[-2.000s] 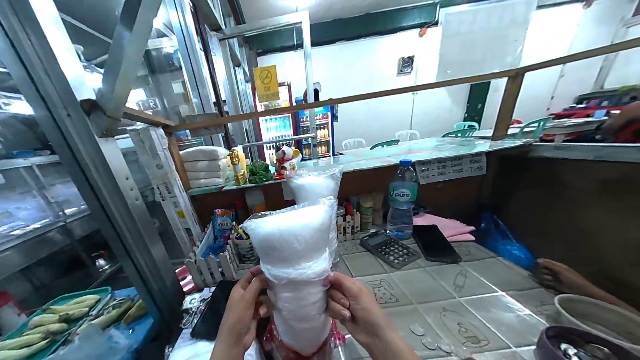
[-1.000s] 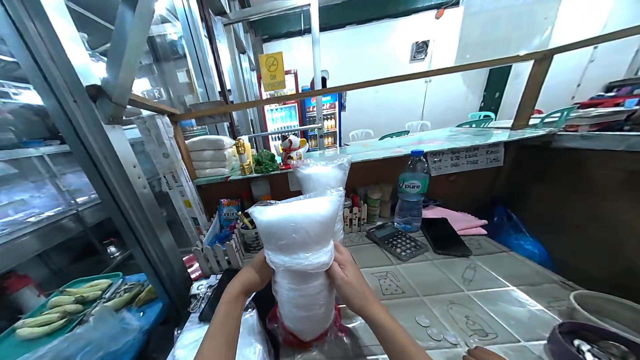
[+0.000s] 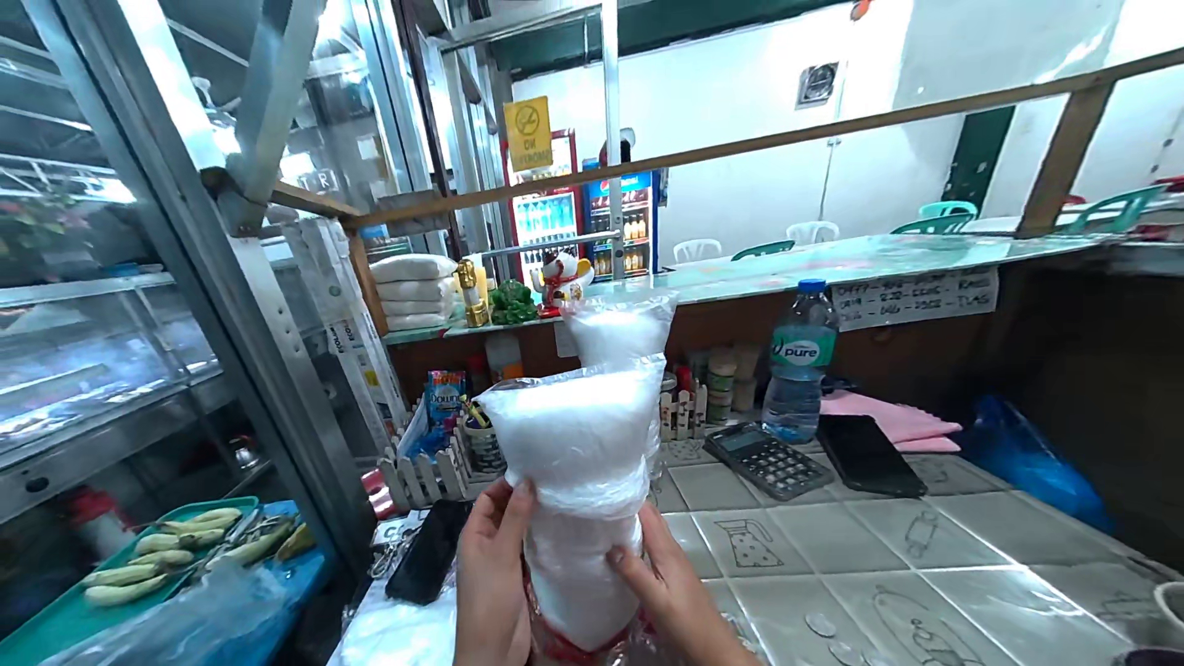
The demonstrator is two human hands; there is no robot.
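Observation:
Between my two hands stands a stack of clear plastic bags filled with something white (image 3: 578,435). My left hand (image 3: 495,564) presses on its left side, fingers curled round the edge. On the right side my right hand (image 3: 671,583) grips it lower down, the thumb in front. Red shows at the foot of the stack, where its base is partly hidden. Just behind it rises another clear bag with white contents (image 3: 620,328). A black phone (image 3: 428,552) lies left of my left hand. Coins (image 3: 820,624) lie on the tiled counter (image 3: 860,546) to the right.
A calculator (image 3: 768,460), a second black phone (image 3: 869,455), a water bottle (image 3: 800,361), a pink cloth (image 3: 893,421) and a blue plastic bag (image 3: 1036,462) are at the back right. Green bananas (image 3: 125,583) lie on a green tray at left. A metal post (image 3: 231,351) rises beside me.
Both hands remain on the white-filled bags; my right hand now grips lower on the side. Another person's hand, seen at the right edge and then the bottom edge, is out of view.

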